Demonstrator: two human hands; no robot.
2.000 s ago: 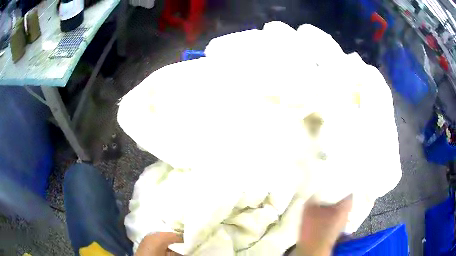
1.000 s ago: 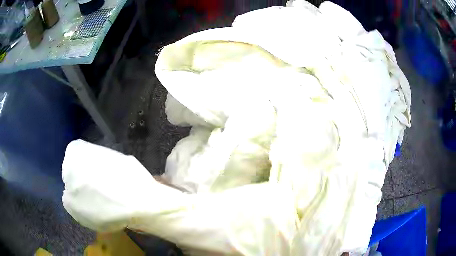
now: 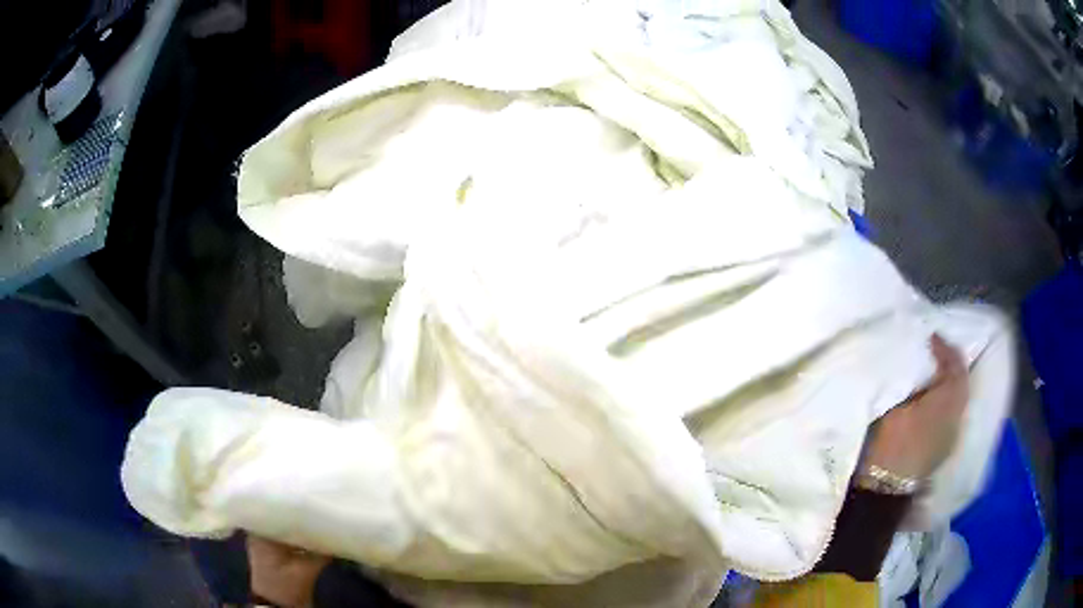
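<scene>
A large white garment [image 3: 570, 356] lies over the lap, with a long tube-like part reaching out at the lower left and folds running across it. My right hand [image 3: 920, 428], with a bracelet at the wrist, grips the garment at the right. My left hand [image 3: 282, 570] is at the lower left under the tube-like part; its fingers are mostly hidden by the cloth. No tool shows in either hand.
A garment pile [image 3: 713, 59] rises beyond the lap. A blue plastic bin [image 3: 1004, 523] with white cloth stands at the lower right. A pale-topped table [image 3: 71, 226] with a dark and white bottle-like item [image 3: 69, 97] is at the upper left. A red stool [image 3: 321, 36] is behind.
The garment has been spread out to the right. My right hand has come into clear view at the right, holding the cloth. My left hand now shows at the lower left.
</scene>
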